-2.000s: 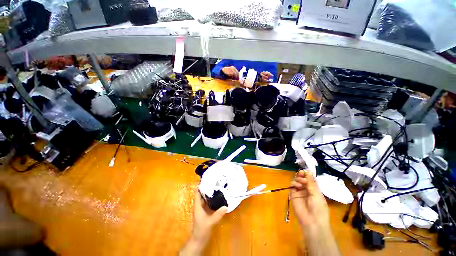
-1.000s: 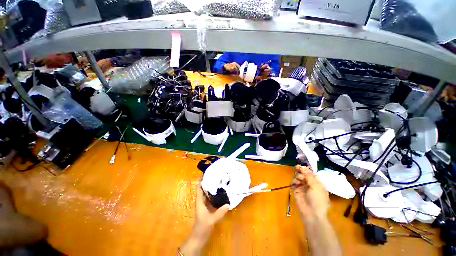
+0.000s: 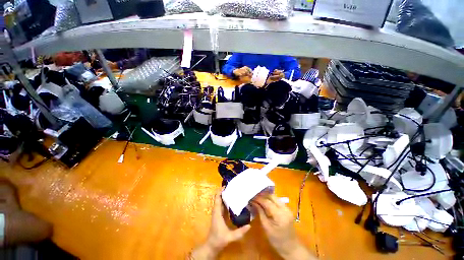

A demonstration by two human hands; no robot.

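A white camera housing [image 3: 248, 190] with black parts below and behind it is held above the orange tabletop. My left hand [image 3: 222, 229] grips it from the lower left, near a black block [image 3: 240, 217]. My right hand [image 3: 274, 218] is at its right side, with fingers bent at the shell's opening; what the fingertips hold is hidden. A white antenna [image 3: 269, 165] sticks up behind the shell. A thin dark lead wire [image 3: 303, 195] lies on the table to the right.
Half-built cameras [image 3: 224, 133] stand along the green mat strip [image 3: 196, 147]. White covers with black cables [image 3: 394, 205] are piled right. Dark trays [image 3: 369, 84] are stacked at back right. A person in blue [image 3: 290, 63] works beyond, below the grey shelf [image 3: 254, 34].
The housing has been turned, so its smooth curved outside shows instead of its open inside. My right hand has moved left from the wire to the housing. The wire now lies on the table.
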